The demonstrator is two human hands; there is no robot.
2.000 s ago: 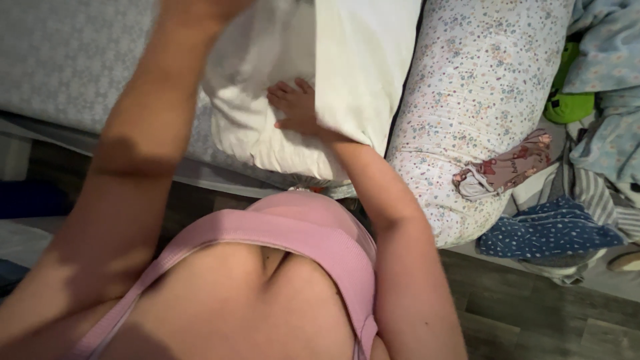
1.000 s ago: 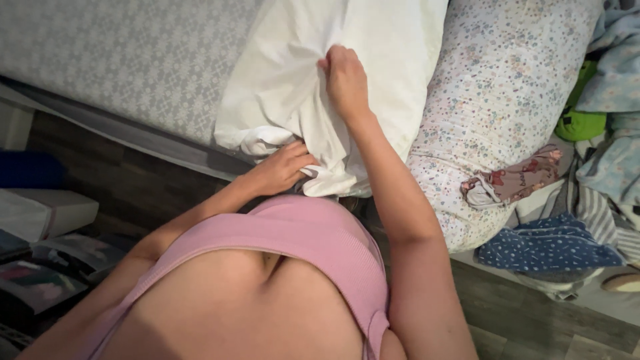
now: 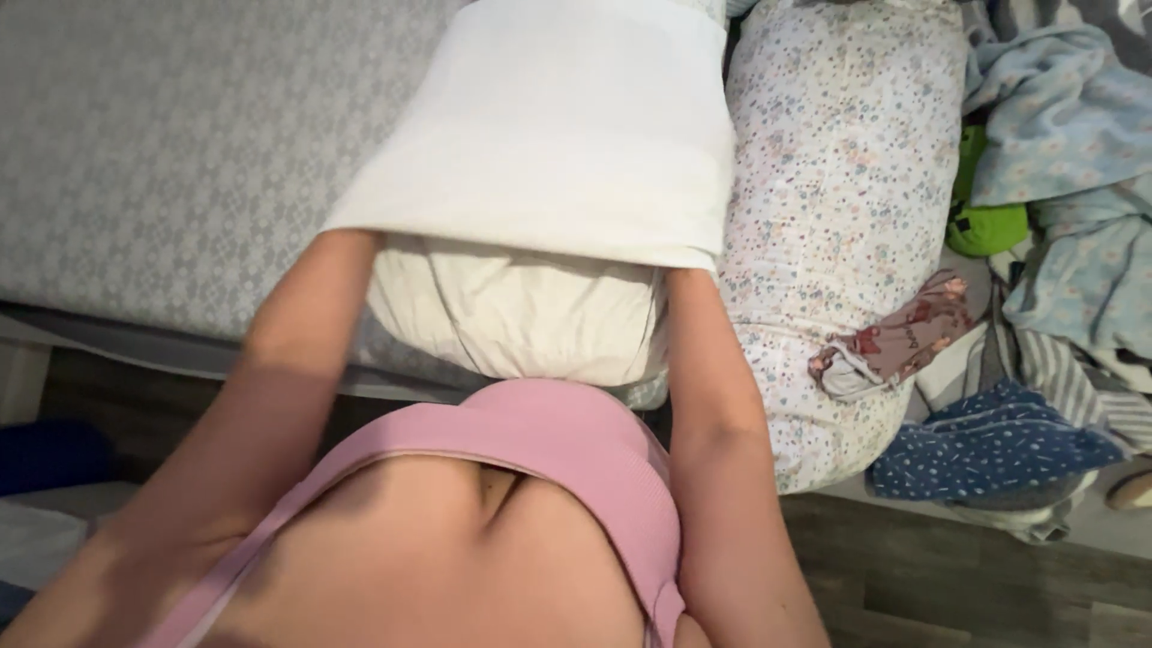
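A white pillowcase [image 3: 567, 135] lies over a cream pillow [image 3: 531, 315] at the edge of the bed, just in front of my body. The pillow's near end bulges out below the case's hemmed opening. Both my forearms reach up inside the opening, one on each side of the pillow. My left hand and my right hand are hidden under the white cloth, so their fingers and what they touch cannot be seen. The cloth is spread wide between my two wrists.
A flower-print long pillow [image 3: 837, 180] lies right of the pillowcase, with a small brown printed garment [image 3: 900, 342] on it. Further right are a blue patterned cloth [image 3: 999, 445], a bright green item [image 3: 985, 225] and a light blue blanket [image 3: 1071, 117]. The grey patterned mattress [image 3: 180, 162] extends left.
A second ago both hands showed on the bunched white cloth; now they are inside the pillowcase. The cloth is spread smoother, and the pillow's near end has come into view.
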